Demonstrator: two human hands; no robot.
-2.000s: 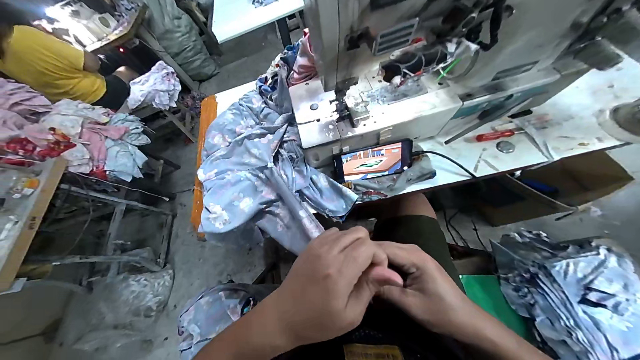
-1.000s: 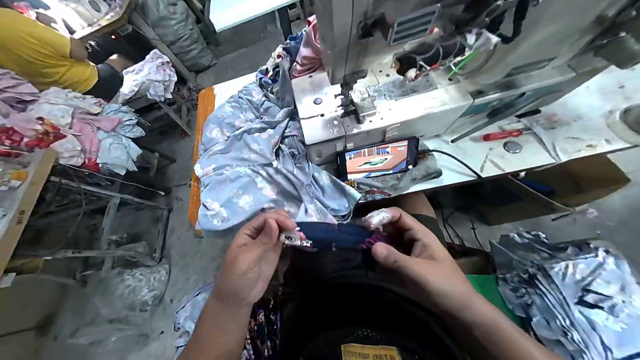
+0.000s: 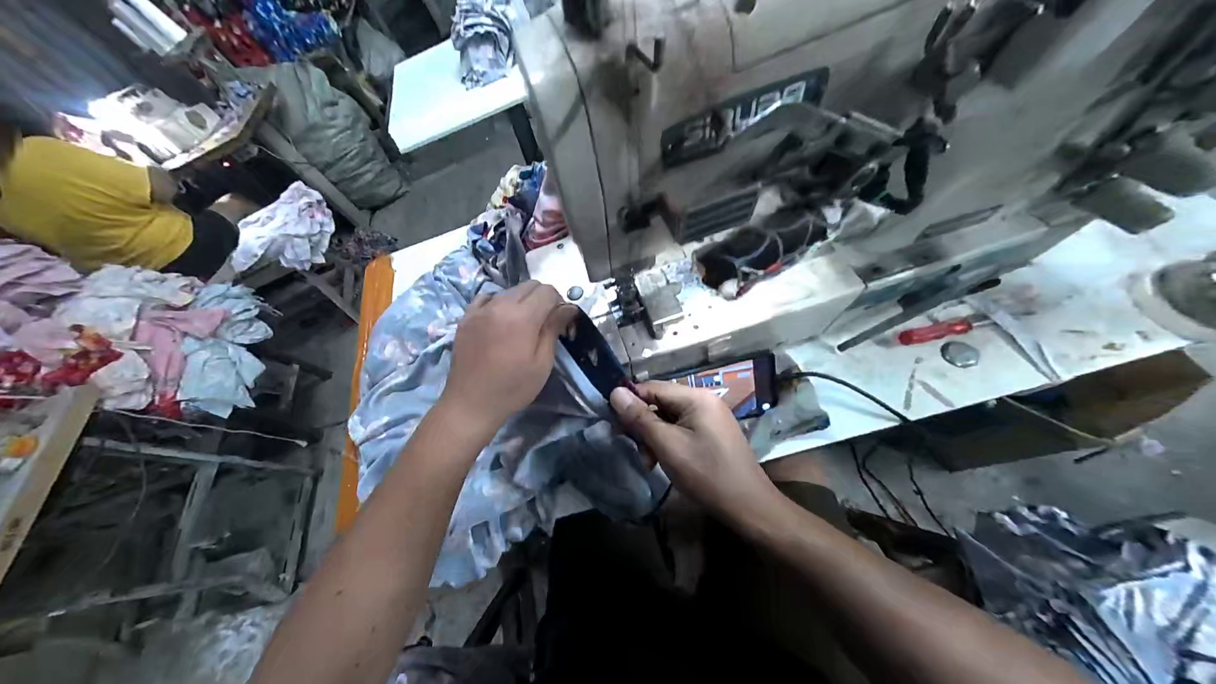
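Both my hands hold a dark navy fabric band [image 3: 594, 353] at the needle area of an industrial sewing machine [image 3: 722, 180]. My left hand [image 3: 505, 350] grips its upper end, fingers bent over it. The lower end is pinched between thumb and fingers of my right hand [image 3: 692, 435]. Just beyond the band is the presser foot [image 3: 631, 302]. Grey-blue floral fabric [image 3: 418, 351] lies bunched on the table under and around my left hand, and hangs over the front edge. A phone [image 3: 736, 382] with a lit screen lies right of my right hand.
A red-handled tool [image 3: 935, 332] and a round metal piece [image 3: 959, 353] lie on the white table at the right. An orange board [image 3: 375, 294] edges the table's left side. Grey fabric pieces [image 3: 1092, 579] are piled lower right. A person in a yellow shirt [image 3: 90, 204] sits upper left.
Both hands have moved up from near my lap to the machine's needle area, with the dark band held between them. The view has shifted closer to the machine.
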